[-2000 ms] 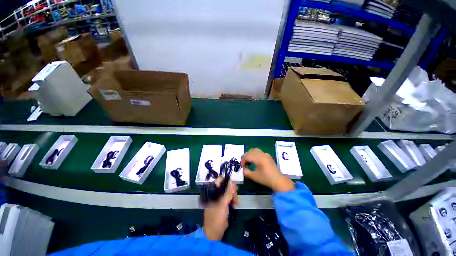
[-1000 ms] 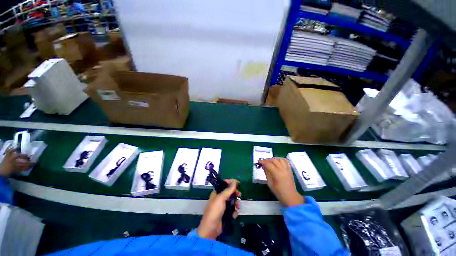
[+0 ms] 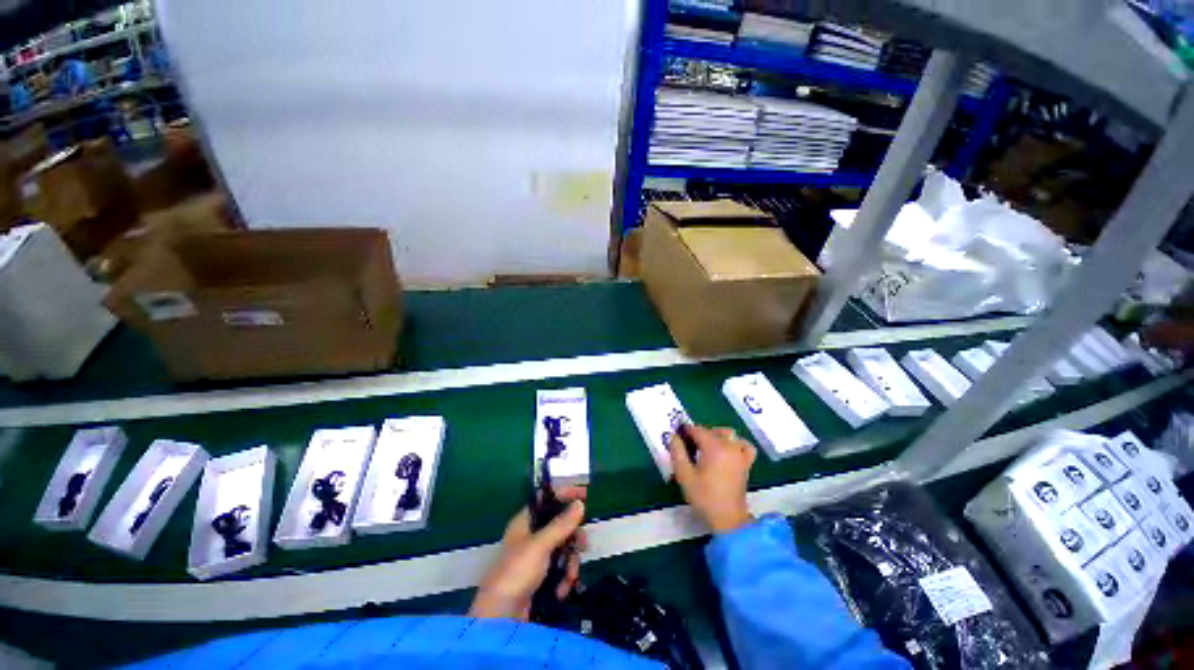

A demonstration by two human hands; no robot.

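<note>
My left hand (image 3: 534, 552) holds several black cables at the belt's near rail, just below a white box tray (image 3: 563, 474) that has a black cable in it. My right hand (image 3: 714, 474) is at the near end of another white box tray (image 3: 647, 416), with its fingertips on a black cable (image 3: 678, 427) over the tray. More white trays to the left, such as this tray (image 3: 399, 474), have black cables in them. Trays to the right, such as this tray (image 3: 769, 415), show a black mark inside. A black cable pile (image 3: 626, 615) lies before me.
The green conveyor belt (image 3: 491, 504) runs across. Beyond it stand an open brown carton (image 3: 275, 314), a second brown carton (image 3: 733, 282) and crumpled white bags (image 3: 969, 249). Near right are a plastic bag of cables (image 3: 917, 563) and stacked printed white boxes (image 3: 1087, 524). A metal post (image 3: 884, 196) rises right.
The view has turned right. The trays have shifted left in the picture. My right hand has moved from the tray now before my left hand to the following tray on the right.
</note>
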